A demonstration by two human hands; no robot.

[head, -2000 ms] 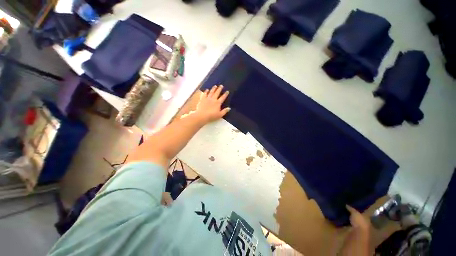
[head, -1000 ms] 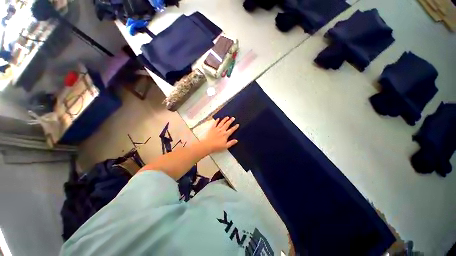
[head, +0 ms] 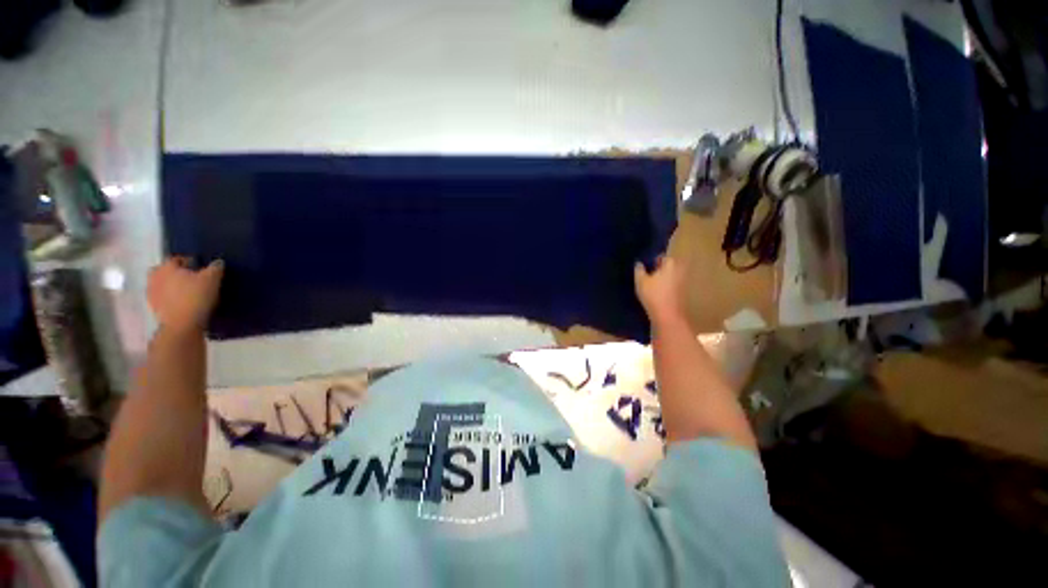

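A long navy fabric panel [head: 437,236] lies flat across the table in front of me, with a darker layer on top of a slightly larger one. My left hand [head: 184,293] grips its near left corner, fingers curled at the edge. My right hand [head: 659,285] grips its right end near the near edge, fingers curled. The fingertips of both hands are partly hidden. The picture is somewhat blurred.
Right of the panel, an electric cutter [head: 703,172] and black-handled shears [head: 747,224] rest on brown paper [head: 710,270]. Navy panels [head: 862,161] lie farther right. A wrapped weight [head: 69,339] lies at left, near a small box [head: 69,190]. Offcuts [head: 276,431] are on the floor.
The view has turned to face the panel straight on. My left hand has gone from lying flat on the panel to gripping its corner. My right hand has come back into view at the right end.
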